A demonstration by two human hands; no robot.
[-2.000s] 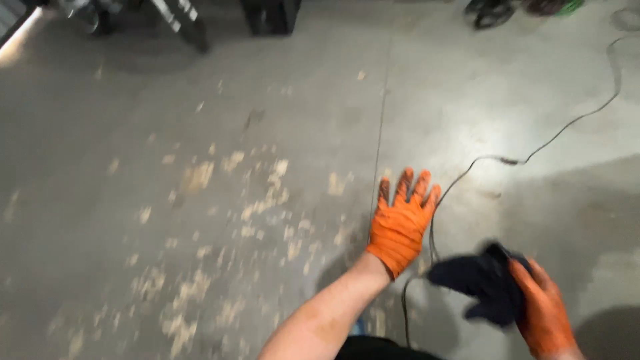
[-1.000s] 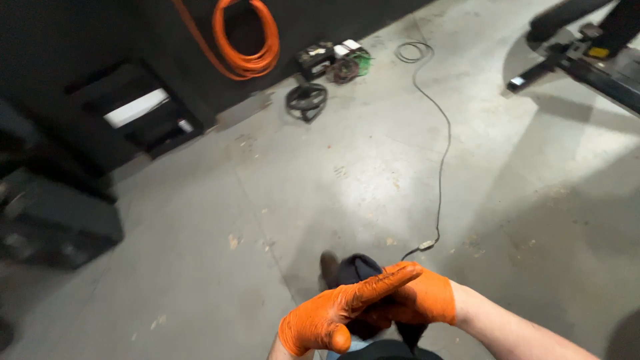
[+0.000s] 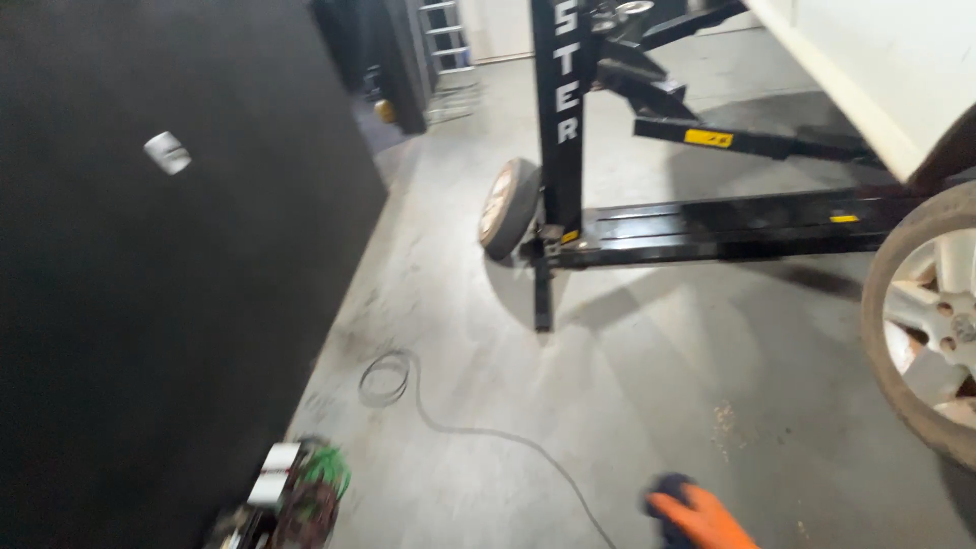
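Observation:
My right hand (image 3: pixel 705 518), in an orange glove, is at the bottom edge, right of the middle. It grips a dark cloth (image 3: pixel 671 488), which shows at the left side of the fingers. The lower part of the hand and cloth is cut off by the frame edge. My left hand is out of view. On the floor to the left of the cloth runs a thin dark cable (image 3: pixel 526 441).
A black vehicle lift post (image 3: pixel 563 168) stands ahead, with a wheel (image 3: pixel 509 207) leaning by it. Its base beam (image 3: pixel 724 229) crosses rightward. An alloy wheel (image 3: pixel 877 335) is at the right, below a raised white vehicle (image 3: pixel 900 69). A dark wall (image 3: pixel 168 290) fills the left.
The view has swung strongly toward the lift. Both hands were together at the dark cloth a second ago; now only the right hand shows, with the cloth in it.

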